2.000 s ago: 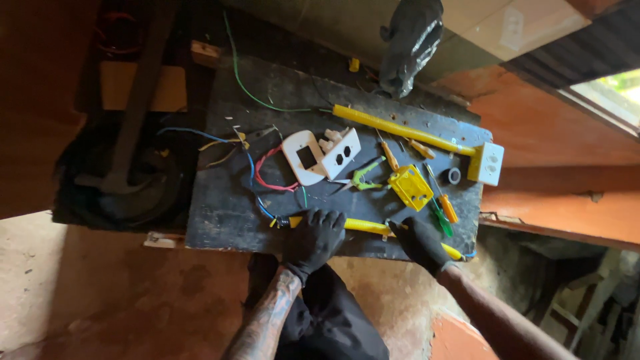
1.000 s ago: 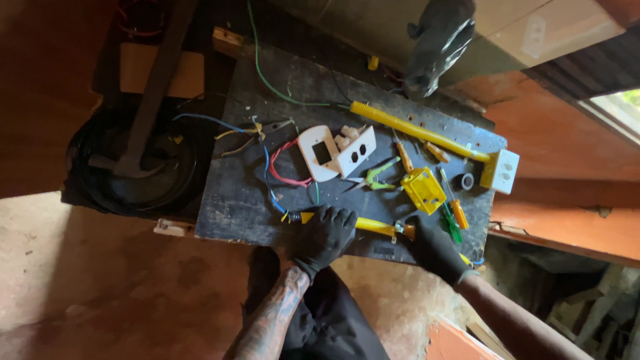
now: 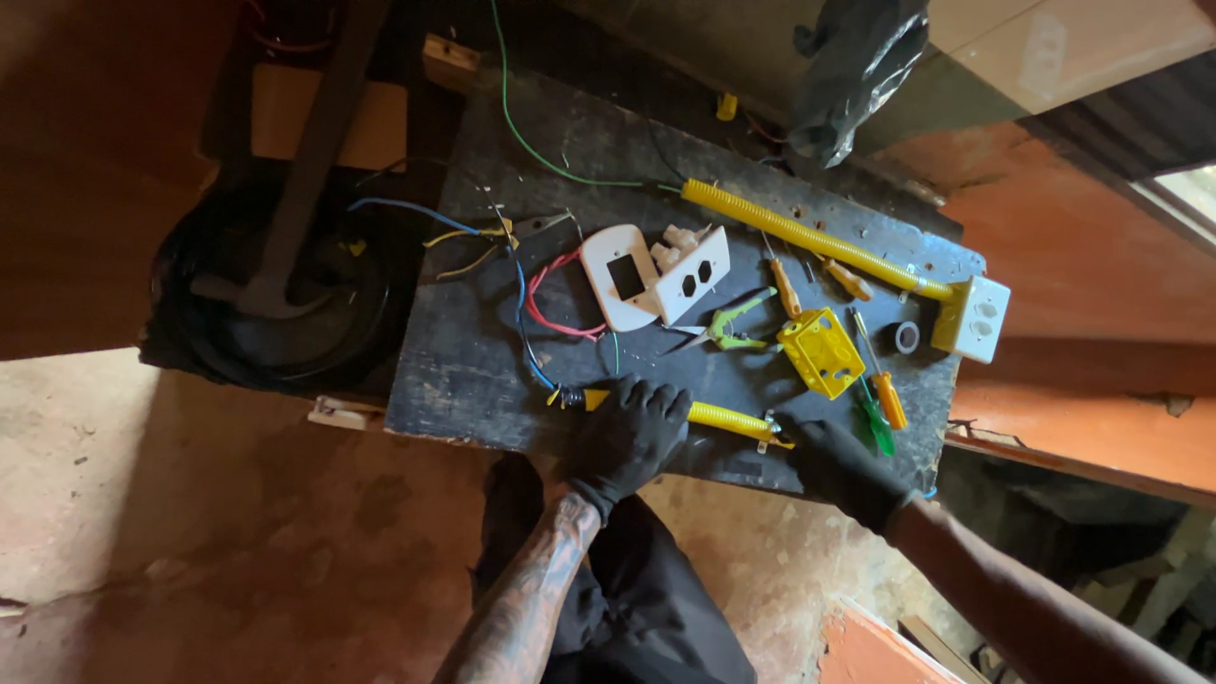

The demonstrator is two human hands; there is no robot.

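My left hand [image 3: 635, 427], in a black glove, grips a yellow corrugated conduit [image 3: 727, 417] near the front edge of a dark board. Blue and black wires come out of the conduit's taped left end. My gloved right hand [image 3: 836, 465] is closed around the right part of this conduit, beside a metal clamp [image 3: 771, 424]; its fingertips are hard to make out. Just behind the right hand lie a yellow electrical box [image 3: 823, 352], a green-handled screwdriver [image 3: 875, 426] and green-handled snips [image 3: 731, 328]. A white socket plate [image 3: 694, 275] leans on a white frame [image 3: 617, 277].
A second yellow conduit [image 3: 807, 235] runs across the back to a white outlet [image 3: 981, 319]. Yellow-handled pliers [image 3: 503, 234], orange-handled screwdrivers [image 3: 886, 399] and a tape roll [image 3: 903, 337] lie on the board [image 3: 456, 380]. Left are a hammer-like tool [image 3: 275, 285] and a black cable coil [image 3: 180, 323].
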